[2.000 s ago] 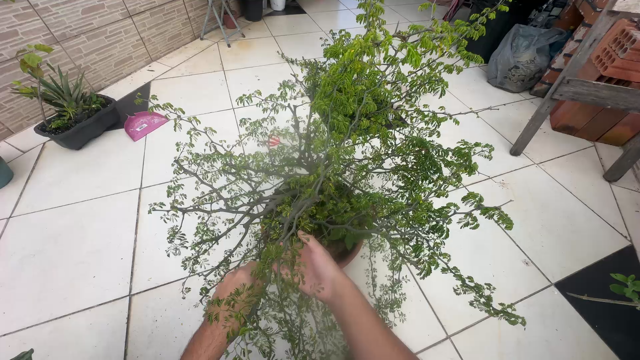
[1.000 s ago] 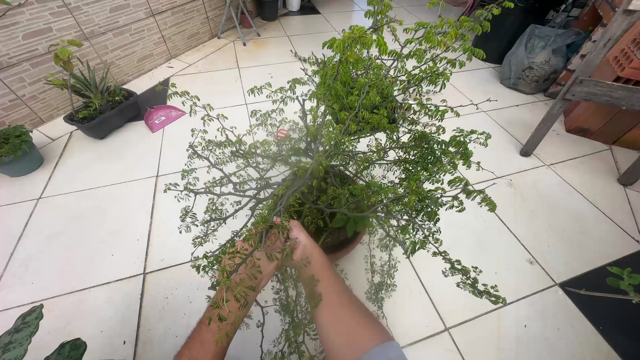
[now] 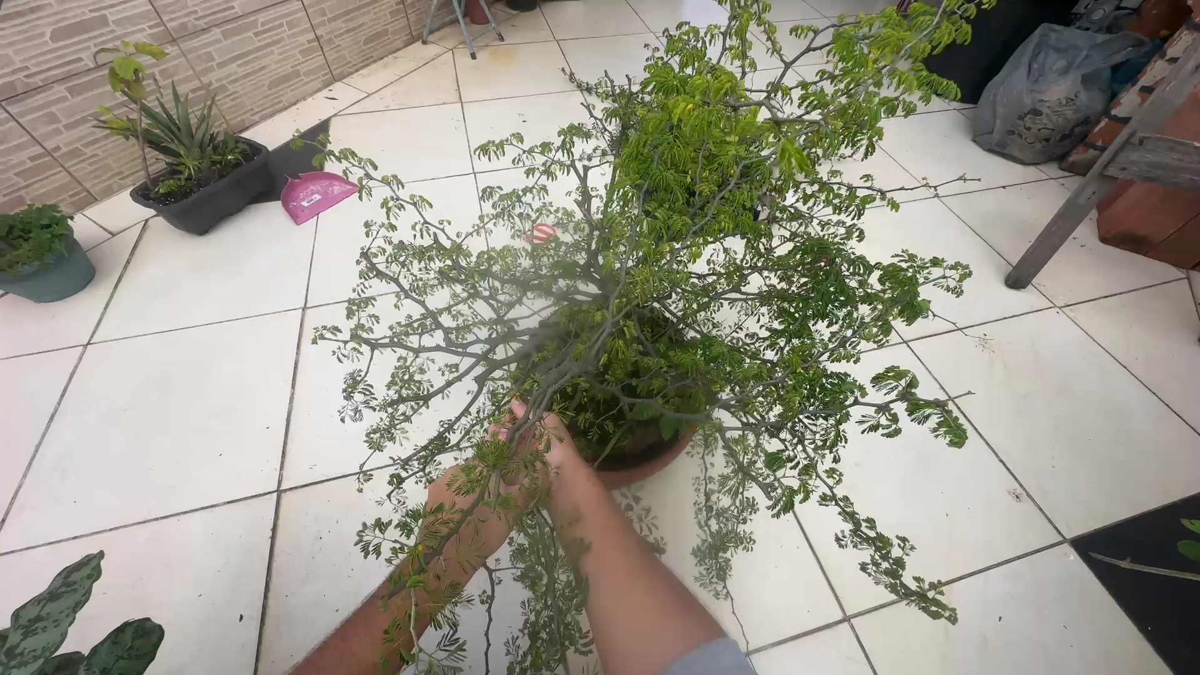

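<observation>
A bushy potted tree with grey branches (image 3: 562, 375) and small green leaflets spreads over the middle of the view. Its round terracotta-coloured pot (image 3: 647, 469) stands on the tiled floor beneath. My left hand (image 3: 487, 483) and my right hand (image 3: 553, 445) meet at the lower branches, on the pot's near left side. Leaves and twigs cover much of both hands. The fingertips are close together by a branch, but whether they grip it is hidden. Hanging twigs cross my left forearm.
A magenta dustpan (image 3: 317, 195) lies by a dark rectangular planter (image 3: 204, 192) along the wall. A green pot (image 3: 49, 270) stands at far left. A wooden stand (image 3: 1078, 211) and a grey plastic bag (image 3: 1041, 94) are at right. Large patterned leaves (image 3: 56, 609) show at lower left.
The view has shifted somewhat left. Both hands stay together among the lower branches, and the right hand's fingers have drawn in closer to the left hand than two seconds ago.
</observation>
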